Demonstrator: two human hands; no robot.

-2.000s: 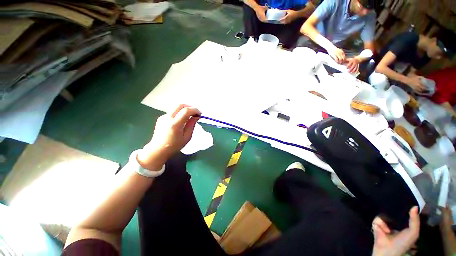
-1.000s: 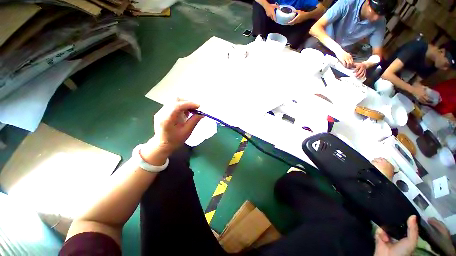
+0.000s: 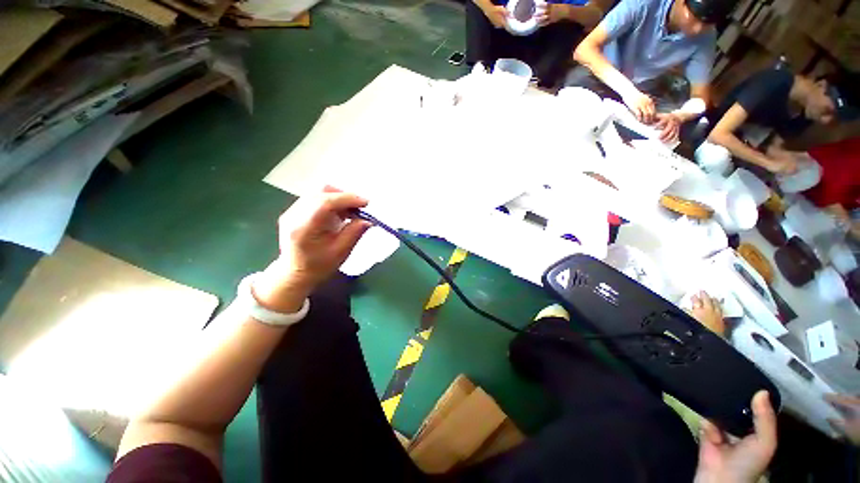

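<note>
A long black device [image 3: 651,330] with rounded ends lies tilted over my lap at the right, its back with slots and a round recess facing up. My right hand [image 3: 740,443] grips its lower right end. A thin black cable [image 3: 453,283] runs from the round recess to my left hand [image 3: 325,231], which pinches the cable's end between thumb and fingers at the left. A crumpled white thing [image 3: 371,251] shows just below my left hand, partly hidden by it.
A white-covered surface [image 3: 405,141] holds cartons, tubs [image 3: 512,75] and yellow-orange rolls [image 3: 686,207]. Several people sit around it; another person's hand [image 3: 707,313] is behind the device. Stacked cardboard [image 3: 113,85] stands at the left. Yellow-black tape [image 3: 415,344] marks the green floor.
The device has moved left and turned so that its back with the round recess shows more fully. The cable now sags lower. My left hand has shifted only slightly.
</note>
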